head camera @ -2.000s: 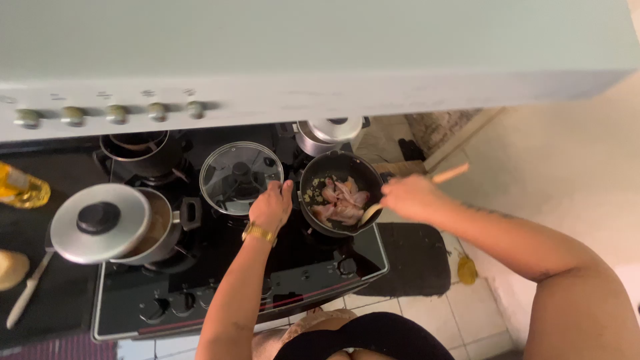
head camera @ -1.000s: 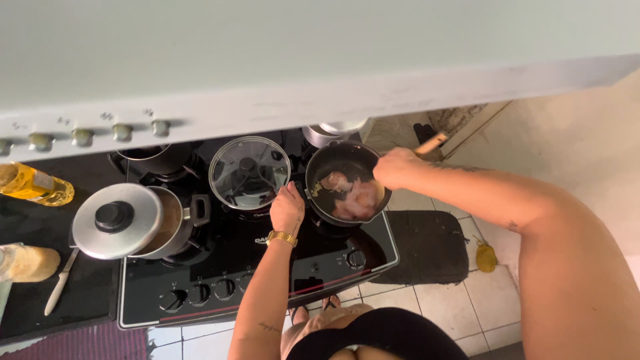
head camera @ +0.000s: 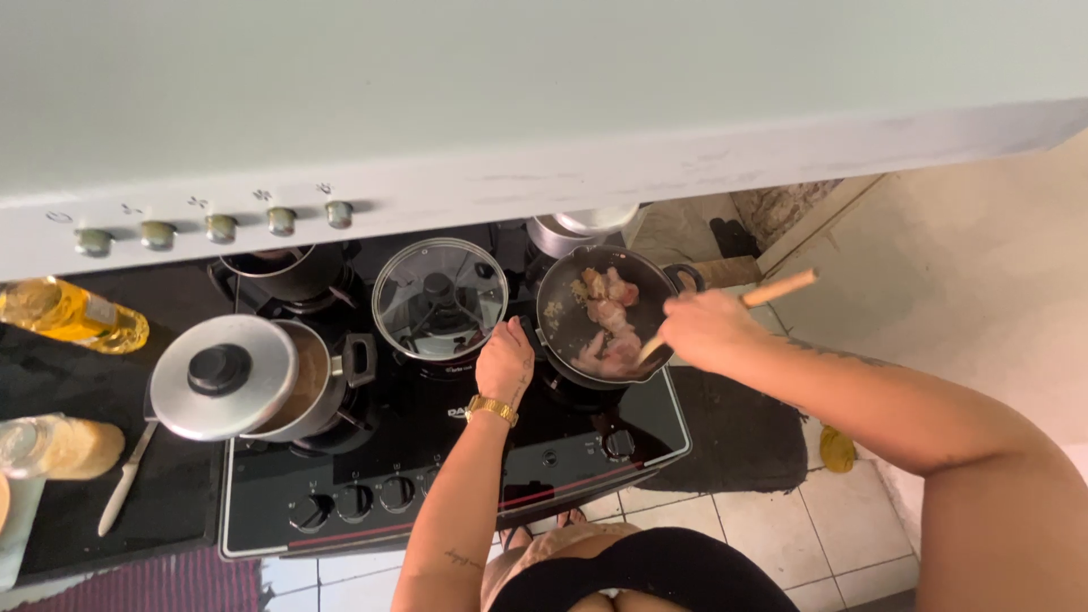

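A dark cooking pot (head camera: 654,297) stands on the right front part of the stove, with pieces of raw-looking meat (head camera: 614,319) and bits that look like chopped garlic inside. My right hand (head camera: 705,327) grips a wooden spoon (head camera: 778,287) whose lower end rests among the meat at the pot's near side. At the pot's left, my left hand (head camera: 507,359), with a gold watch at the wrist, is closed around the black side handle (head camera: 533,337). Beside that hand lies a round glass lid (head camera: 440,299) with a black knob.
At left, an aluminium pot (head camera: 333,395) carries a tilted metal lid (head camera: 191,408). A dark pot (head camera: 285,280) and another aluminium pot (head camera: 552,238) stand behind. The counter holds an oil bottle (head camera: 76,316), a jar (head camera: 72,446) and a knife (head camera: 127,489). The range hood (head camera: 527,161) overhangs the stove.
The meat has shifted within the pot, and my right hand has moved the spoon about in it. My left hand stays at the pot's left side.
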